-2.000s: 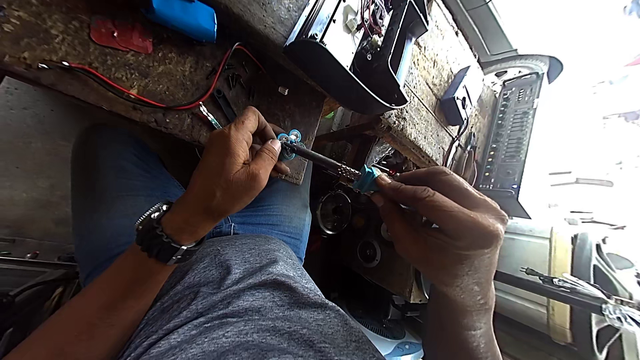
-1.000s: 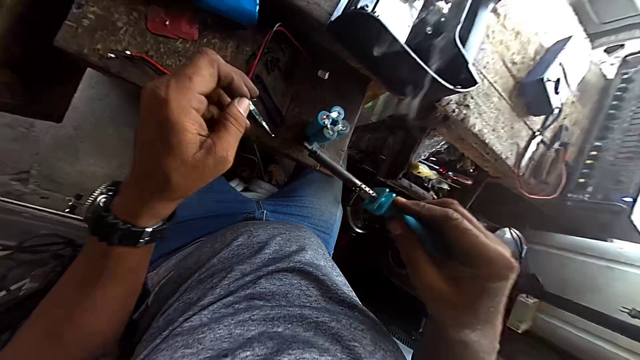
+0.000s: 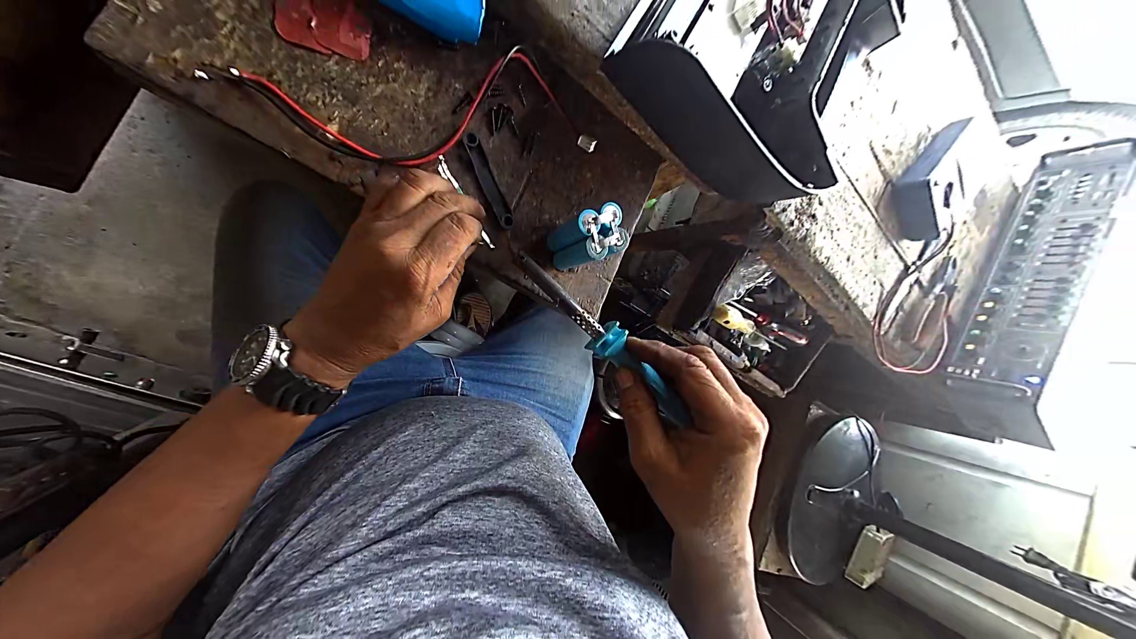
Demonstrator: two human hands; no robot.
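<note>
My right hand (image 3: 697,417) is closed round the blue handle of a soldering iron (image 3: 568,302), whose dark tip points up and left toward the bench edge. Near that tip, on the wooden bench, stands a pack of blue cylindrical battery cells (image 3: 588,238) with shiny metal on their ends. My left hand (image 3: 408,248), with a watch at the wrist, is at the bench edge by a thin pale piece (image 3: 488,240); its fingertips are partly hidden, so whether it grips this piece is unclear. A red and black wire pair (image 3: 404,161) lies just beyond the fingers.
Screws (image 3: 501,115), a black bar-like part (image 3: 488,182) and red pieces (image 3: 324,27) lie on the bench (image 3: 177,40). At the upper right are an opened black housing (image 3: 710,133), a dark box (image 3: 927,182) and an audio mixer (image 3: 1038,266). A blue object (image 3: 444,16) sits at the top.
Two seconds ago my left hand was at the battery cells, with the iron close to them. The hand has since moved left, away from the cells, which now stand on the bench.
</note>
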